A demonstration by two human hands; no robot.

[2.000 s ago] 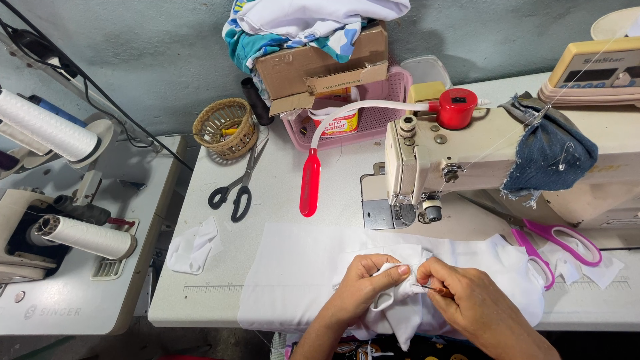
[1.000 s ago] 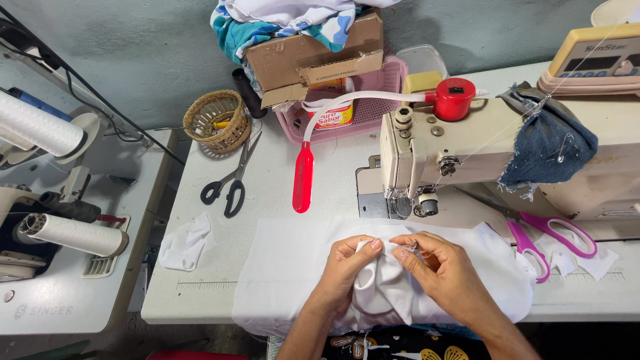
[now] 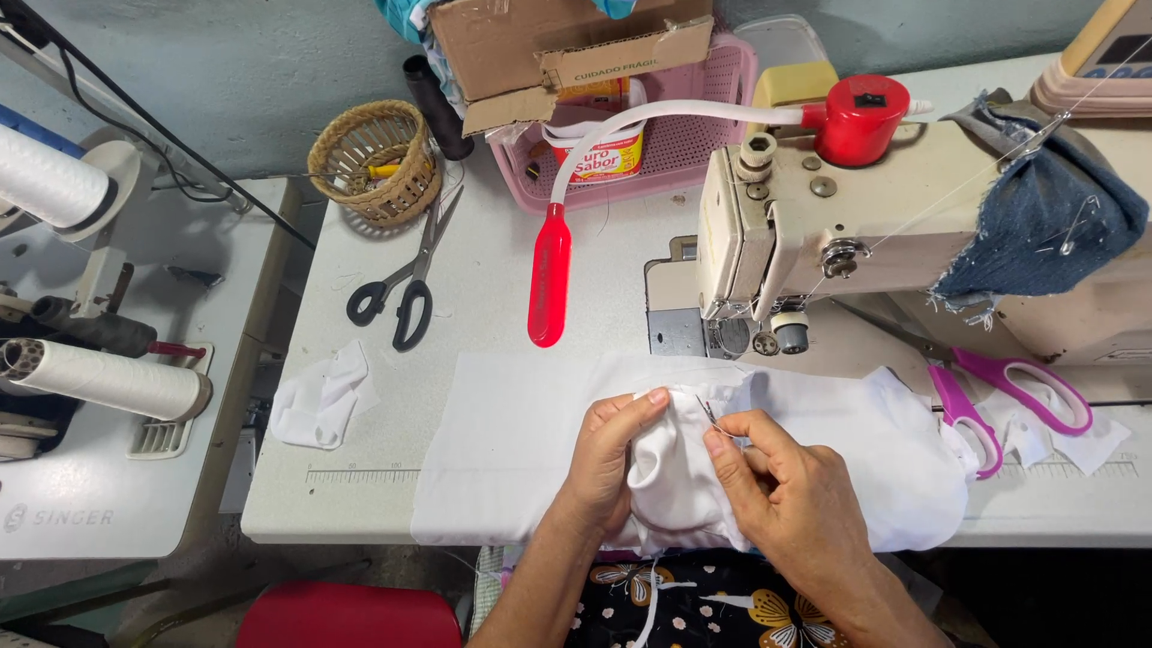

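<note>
White fabric is gathered between my hands at the table's front edge. My left hand pinches its upper left part between thumb and fingers. Between the thumb and index finger of my right hand is a small thin metal tool, its tip up beside the cloth; its exact kind cannot be told. More white fabric lies flat beneath and to both sides. The sewing machine's needle area is just above my hands. Purple-handled scissors lie to the right, black-handled scissors to the left.
A red lamp with a flexible neck hangs over the table. Behind stand a wicker basket, a black thread cone and a pink plastic basket. White scraps lie at left. A second machine table with thread cones is farther left.
My right hand has moved away from my left; one second ago their fingertips were close together at the cloth. The small metal tool now shows clear of the fabric.
</note>
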